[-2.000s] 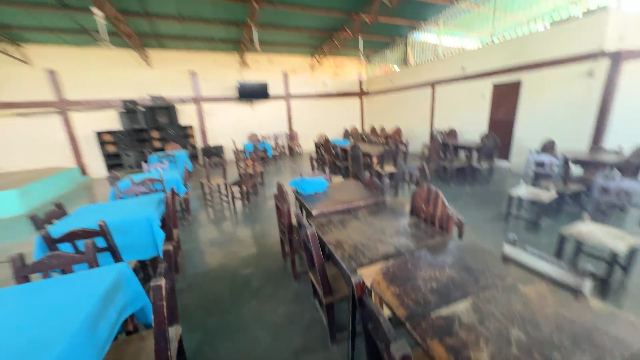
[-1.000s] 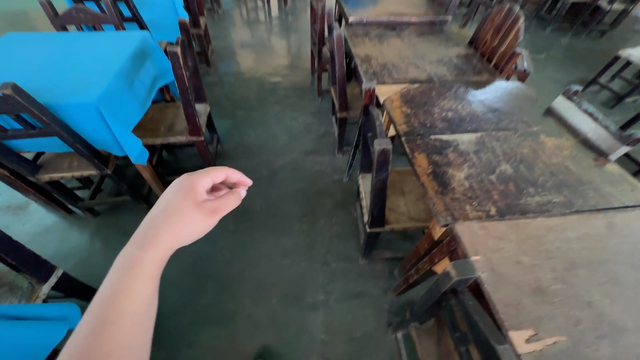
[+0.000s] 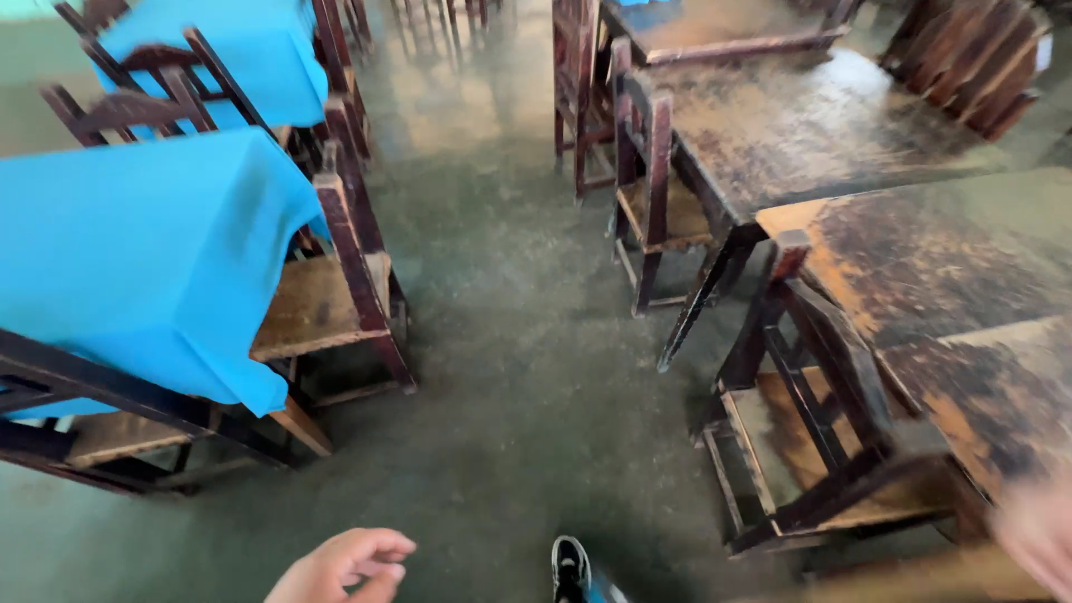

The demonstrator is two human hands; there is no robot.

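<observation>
At the bottom edge, left of centre, my left hand [image 3: 347, 569] hangs over the floor with its fingers loosely curled and nothing in it. My right hand [image 3: 1034, 536] is a blur at the lower right edge, beside a worn wooden table [image 3: 997, 394]; whether it touches or holds anything cannot be made out. Close to it stands a dark wooden chair [image 3: 837, 419], its seat partly under the table. A table under a blue tablecloth [image 3: 109, 251] lies to the left, with a wooden chair [image 3: 335, 301] at its right side.
A green-grey floor aisle [image 3: 502, 276] runs between the two rows. Another worn table [image 3: 787, 126] and chair [image 3: 657, 201] stand farther up on the right. More chairs [image 3: 159, 92] and a second blue tablecloth [image 3: 226, 50] are at the upper left. A black and white shoe [image 3: 570, 565] shows below.
My right hand has come into view at the right edge. My left hand now shows only at the bottom edge; one second ago its forearm showed too. The view has tilted down since the earliest frame.
</observation>
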